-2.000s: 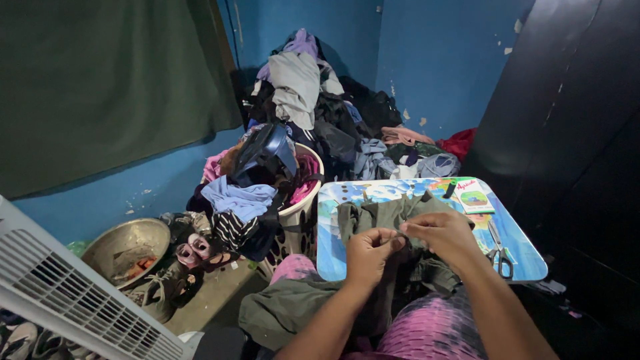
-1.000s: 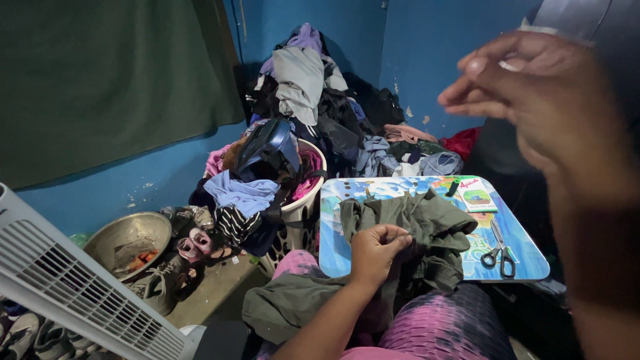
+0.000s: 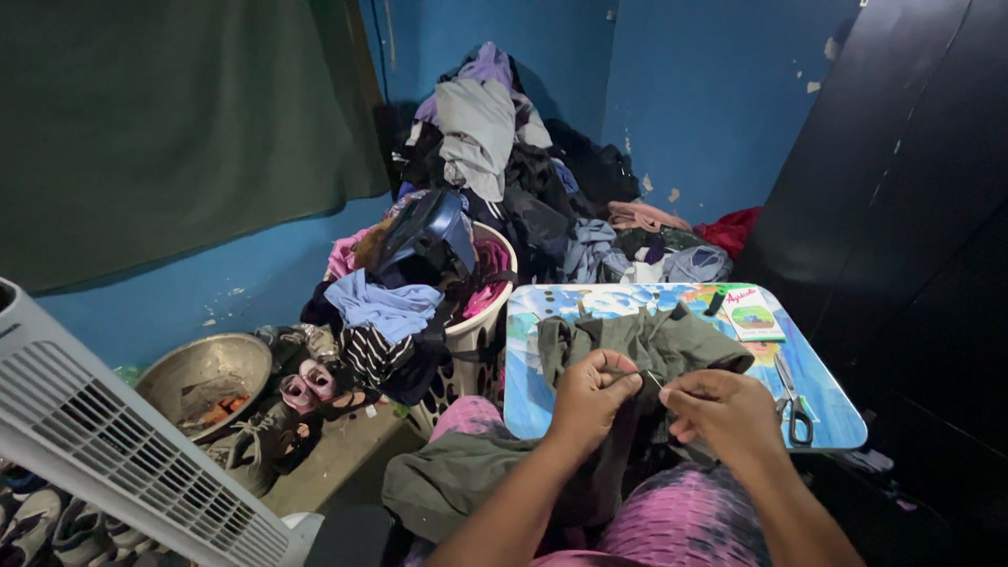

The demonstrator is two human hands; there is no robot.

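An olive-green cloth garment (image 3: 465, 480) lies over my lap and onto a small table with a colourful printed top (image 3: 528, 402). Its fabric is pinched between the thumb and fingers of my left hand (image 3: 594, 398). Close beside it, my right hand (image 3: 713, 402) grips a thin sewing needle (image 3: 653, 379) whose far end meets the cloth at my left fingertips. Any thread is too fine to make out. Black-handled scissors (image 3: 798, 419) lie on the table to the right of my right hand. Beyond them are a needle packet (image 3: 754, 314) and a dark green thread spool (image 3: 716, 302).
A laundry basket (image 3: 480, 335) heaped with clothes stands left of the table, a tall clothes pile (image 3: 476, 126) behind it. A grey tower fan (image 3: 134, 441) slants across the lower left, near shoes (image 3: 252, 449) and a metal basin (image 3: 256, 358). A dark cabinet (image 3: 890, 236) borders the right.
My right hand, raised at the upper right one second ago, has come down to the garment beside my left hand. My left hand has stayed on the cloth.
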